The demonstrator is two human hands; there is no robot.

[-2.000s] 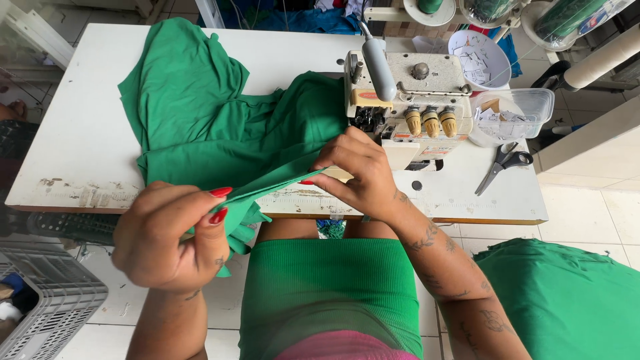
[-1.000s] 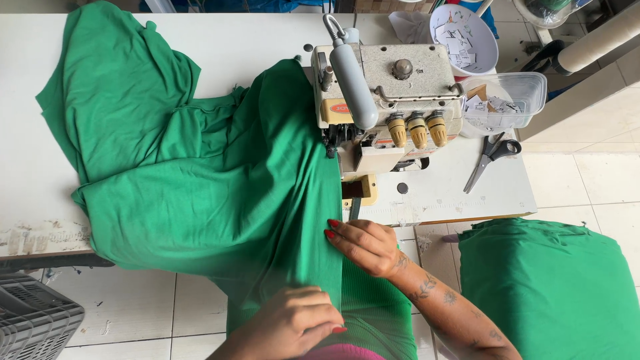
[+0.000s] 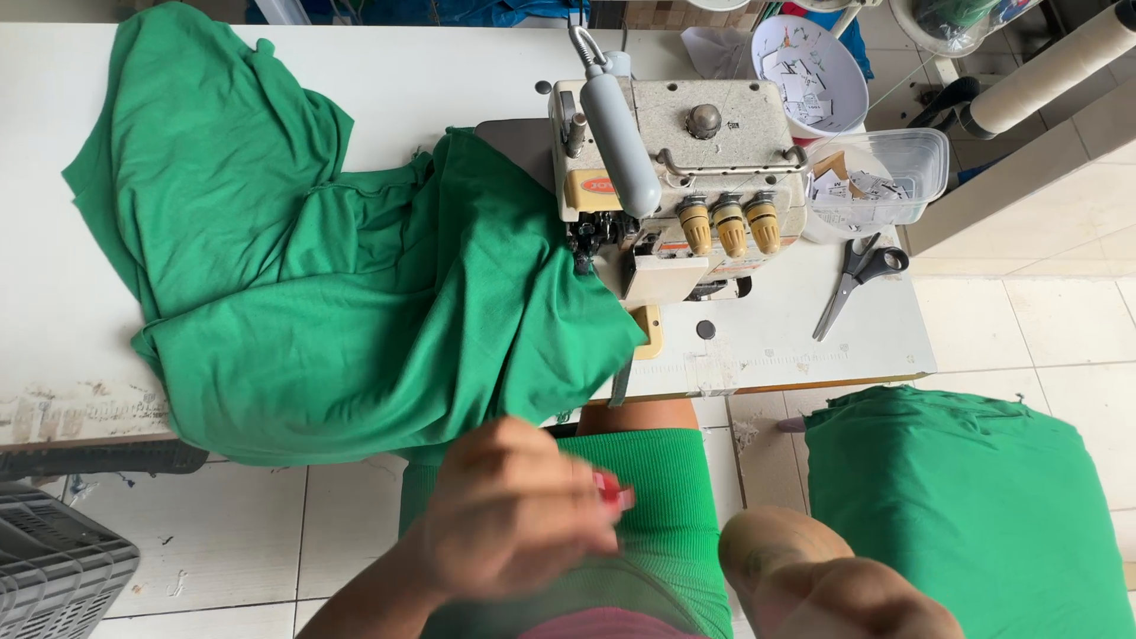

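Green knit fabric [image 3: 355,319] lies bunched over the left of the sewing table, one edge under the presser area of an overlock sewing machine [image 3: 701,160]. My left hand [image 3: 519,510], blurred, is over my lap just below the fabric's front edge, its fingers curled; whether it holds anything is unclear. At the bottom right is my right hand [image 3: 852,595], blurred and partly cut off, off the fabric on the table, beside the folded green pile [image 3: 958,497]. Its fingertips are hidden.
Black-handled scissors [image 3: 856,280] lie right of the machine. Behind them stand a clear plastic tub [image 3: 927,173] and a white bowl [image 3: 812,75], both with paper labels. A thread cone [image 3: 1047,67] is at upper right, a grey plastic crate [image 3: 67,568] at lower left.
Both hands have come off the green fabric they were on. The right hand has moved down and right, away from the machine. The fabric's near edge now lies loose at the table's front.
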